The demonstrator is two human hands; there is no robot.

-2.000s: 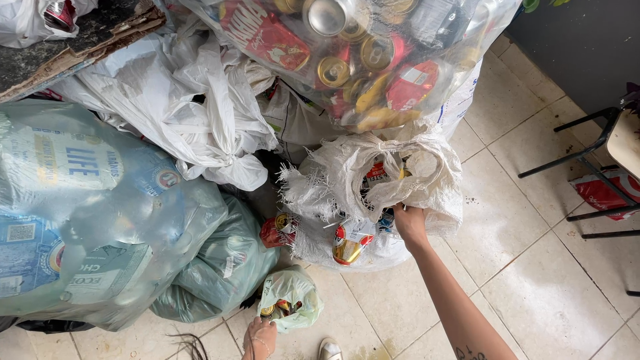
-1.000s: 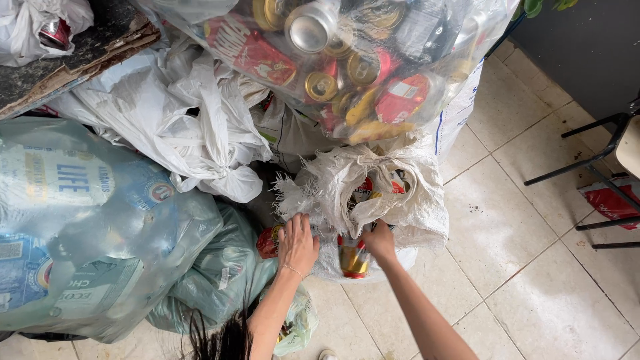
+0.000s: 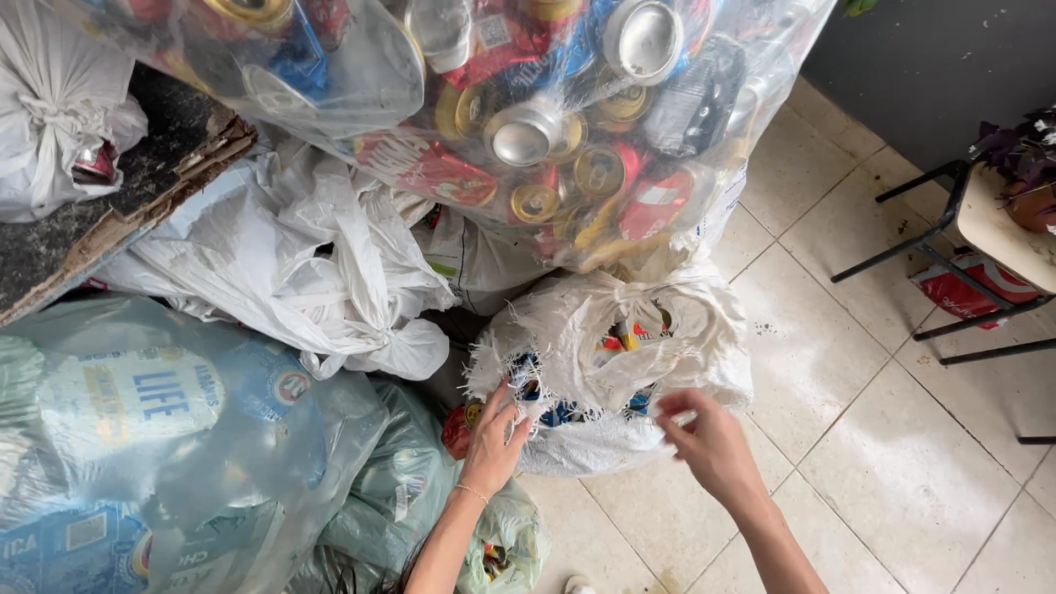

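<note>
A white woven sack (image 3: 701, 330) with frayed, torn edges holds crushed cans, which show through its openings. My left hand (image 3: 495, 445) touches the frayed edge at the sack's left side, thumb and fingers around some of the fringe. Close to the sack's lower right edge is my right hand (image 3: 697, 437), fingers curled and slightly blurred, with nothing visible in it. A red can (image 3: 456, 432) lies just left of my left hand. Below, a small pale green plastic bag (image 3: 516, 528) with cans inside is partly hidden by my left forearm.
A large clear bag of cans (image 3: 528, 132) bulges above the sack. Knotted white bags (image 3: 330, 247) and a big green translucent bag (image 3: 190, 429) fill the left, beside a board with a broken edge (image 3: 181, 173). A chair (image 3: 1006, 231) holding a plant stands right on the tiled floor.
My left hand has moved from the small green bag up to the sack's frayed edge. My right hand has left the sack's opening. The red-and-gold can at the sack's front is no longer visible there.
</note>
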